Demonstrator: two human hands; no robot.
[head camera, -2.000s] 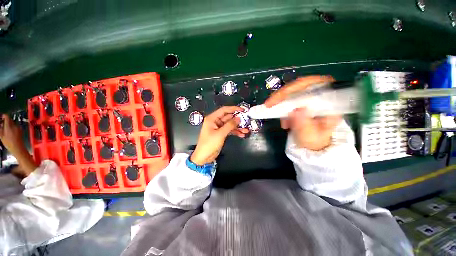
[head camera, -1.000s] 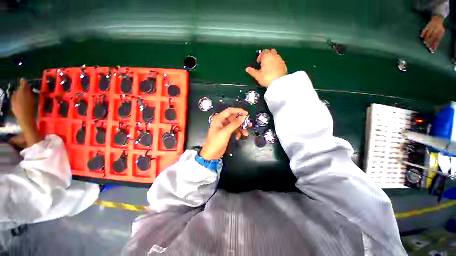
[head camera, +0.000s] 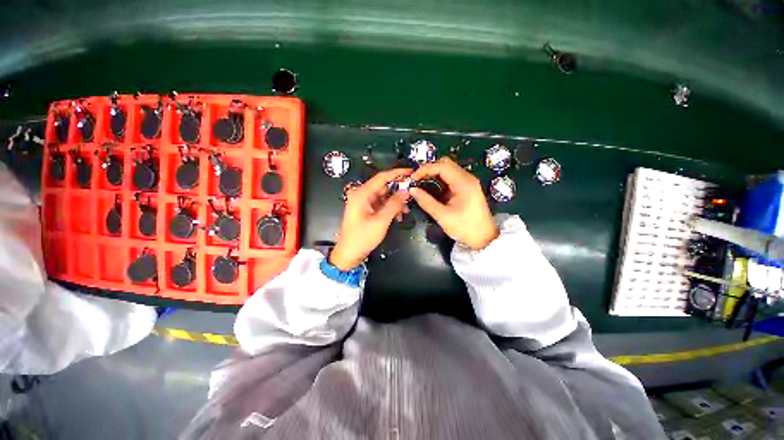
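My left hand (head camera: 371, 216), with a blue wrist strap, and my right hand (head camera: 457, 206) meet at the middle of the bench. My left fingertips pinch a small round circuit board (head camera: 401, 185), mostly covered by the fingers. My right fingertips hold a black wired disc (head camera: 429, 186) right beside it. Whether the two parts touch is too small to tell. More silvery round boards lie around the hands, one behind them (head camera: 422, 152), one at the left (head camera: 336, 164) and several to the right (head camera: 548, 170). Some dark discs lie among them, partly hidden.
An orange-red compartment tray (head camera: 247, 193) with black wired discs stands at left. A white tray (head camera: 660, 245) and a blue object (head camera: 764, 206) are at right. A black disc (head camera: 284, 82) and another wired disc (head camera: 563, 61) lie farther back. A co-worker's white sleeve (head camera: 82, 331) is at left.
My right hand let go of the syringe, reached to the disc at the back of the bench, and is now back beside my left hand with a black disc. That disc's spot is bare.
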